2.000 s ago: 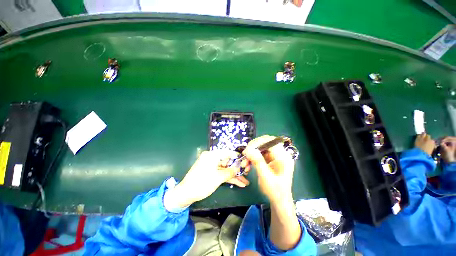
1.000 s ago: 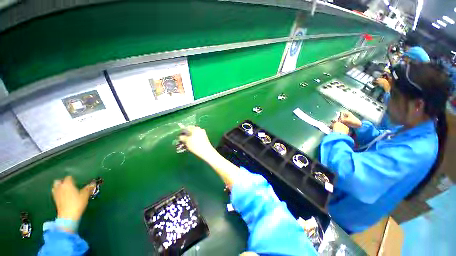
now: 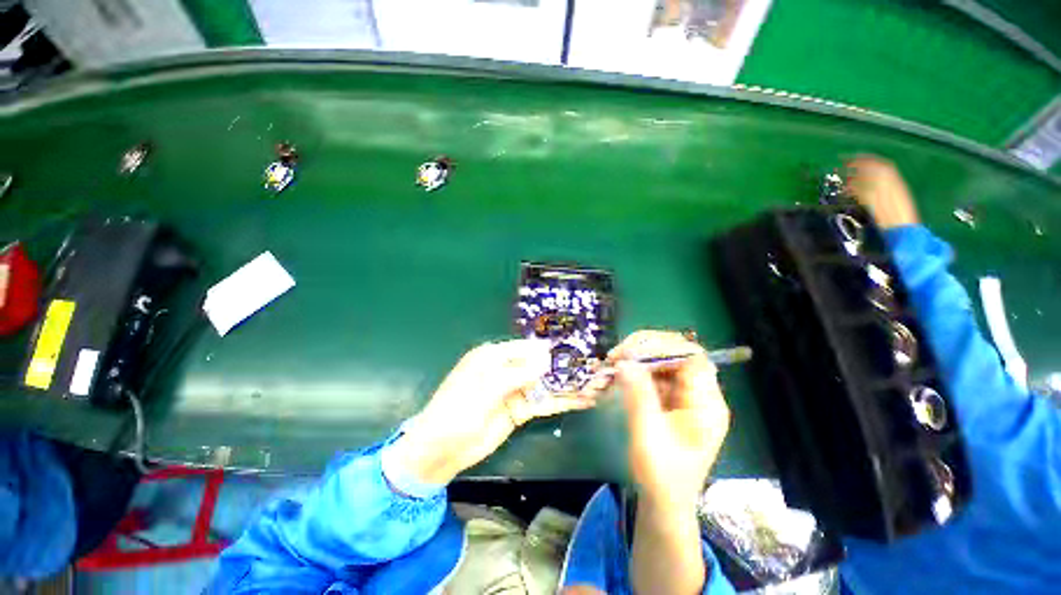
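My left hand (image 3: pixel 489 395) holds a small round electronic module (image 3: pixel 567 366) in its fingers, over the near edge of the parts tray. A brown and copper piece hangs from the module's far side, over the tray. My right hand (image 3: pixel 669 401) holds a thin tool (image 3: pixel 716 357), likely tweezers, its pale rear end pointing right and its tip at the module. The tip itself is too small to make out. The square black parts tray (image 3: pixel 568 279) holds many small white parts and is partly hidden by the module and my left hand.
A long black compartment tray (image 3: pixel 814 384) with ring-shaped parts stands right. A neighbour's hand (image 3: pixel 881 192) reaches past its far end. Modules (image 3: pixel 433 174) lie along the far belt. A black box (image 3: pixel 93 314), cable and white paper slip (image 3: pixel 248 293) are left. A clear bag (image 3: pixel 762 529) is lower right.
My hands have come back from the far belt to above the parts tray, the left now holding a module and the right the tool. The neighbour's arm has reached toward the belt.
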